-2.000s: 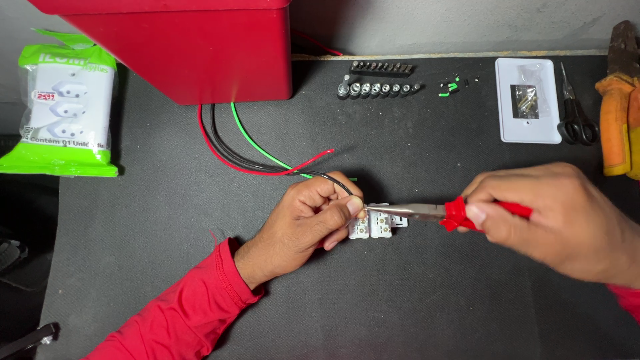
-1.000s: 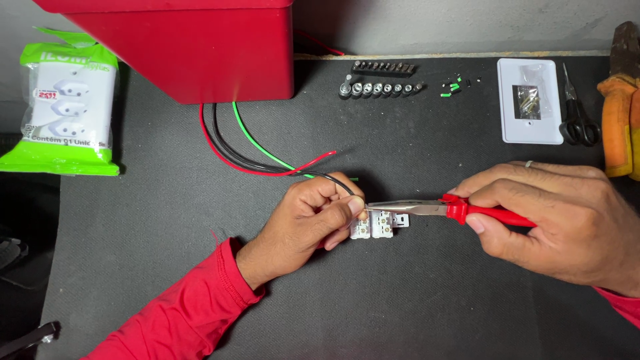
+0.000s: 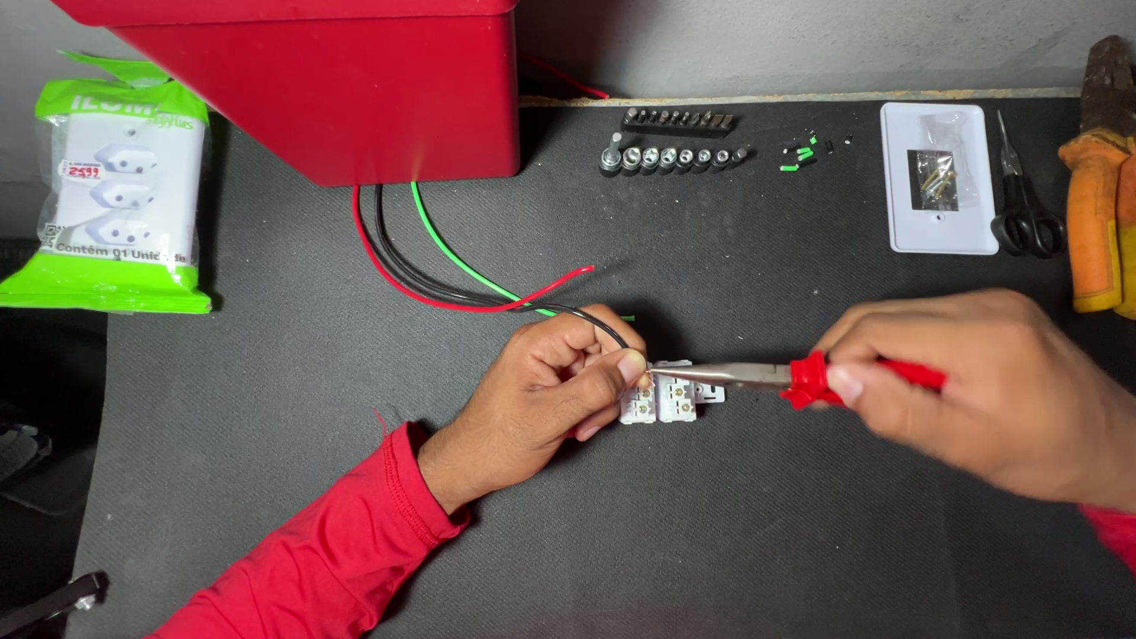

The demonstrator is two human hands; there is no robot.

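Note:
Between its thumb and fingers my left hand (image 3: 559,390) pinches the end of a black wire (image 3: 586,315), above white socket modules (image 3: 677,399) with brass-coloured screws. My right hand (image 3: 967,390) grips the red handles of long-nose pliers (image 3: 732,374). The pliers' tip is at the bare copper strands beside my left thumb; whether the jaws are closed on them cannot be told. A red wire (image 3: 444,304) and a green wire (image 3: 453,253) lie behind my left hand. My left fingers hide part of the modules.
At the back left stand a red box (image 3: 355,98) and a packaged socket unit (image 3: 124,195). Driver bits (image 3: 679,122), small sockets (image 3: 670,160) and insulation scraps (image 3: 803,153) lie behind the hands. A white cover plate (image 3: 905,222), black scissors (image 3: 1025,222) and orange-handled pliers (image 3: 1096,231) are at right.
My right hand has shifted its hold and turned around the plier handles, while the pliers' tip stays by the wire end. My left hand has kept its pinch on the black wire.

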